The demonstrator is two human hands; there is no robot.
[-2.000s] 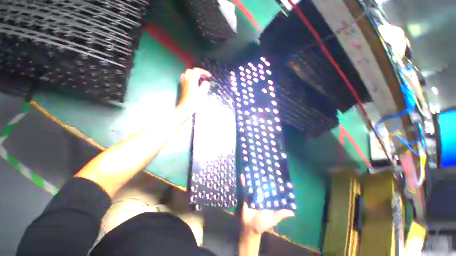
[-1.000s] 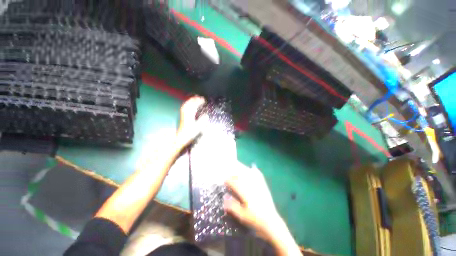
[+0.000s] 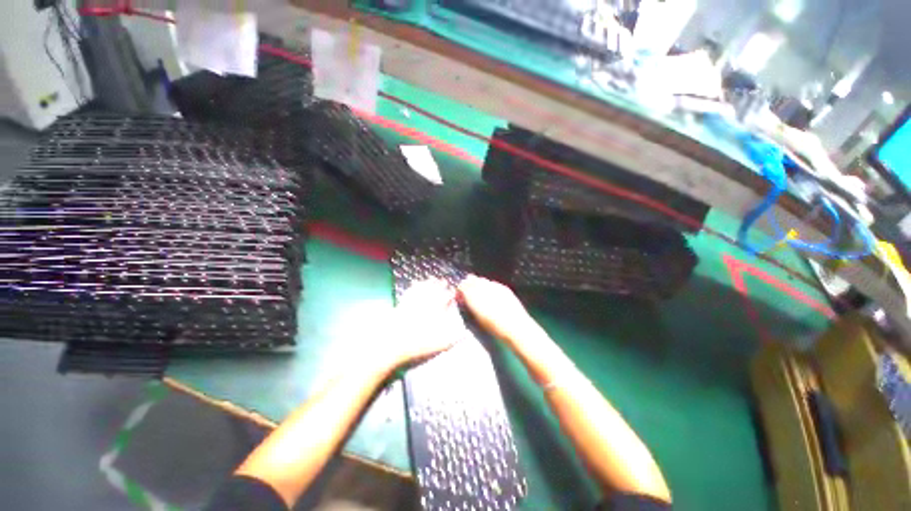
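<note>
A long narrow black keyboard circuit board (image 3: 464,439) lies on the green bench mat, its far end pointing away from me. Strong glare washes out its middle. My left hand (image 3: 425,324) is over the far part of the board, its fingers blurred by the glare. My right hand (image 3: 489,304) comes from the right, its fingertips meeting the left hand's at the board's far part. What the fingertips hold, if anything, cannot be made out.
A tall left board stack (image 3: 150,235) overhangs the bench's left side. A loose board pile (image 3: 370,160) leans beside a white slip (image 3: 422,164). The right board stack (image 3: 589,250) stands beyond the board. A cardboard box (image 3: 789,419) is at right, below blue cables (image 3: 769,205).
The lit board that my right hand held up beside the lying board is no longer in view. My right hand has moved up to meet my left. The view has shifted, showing more of the back left.
</note>
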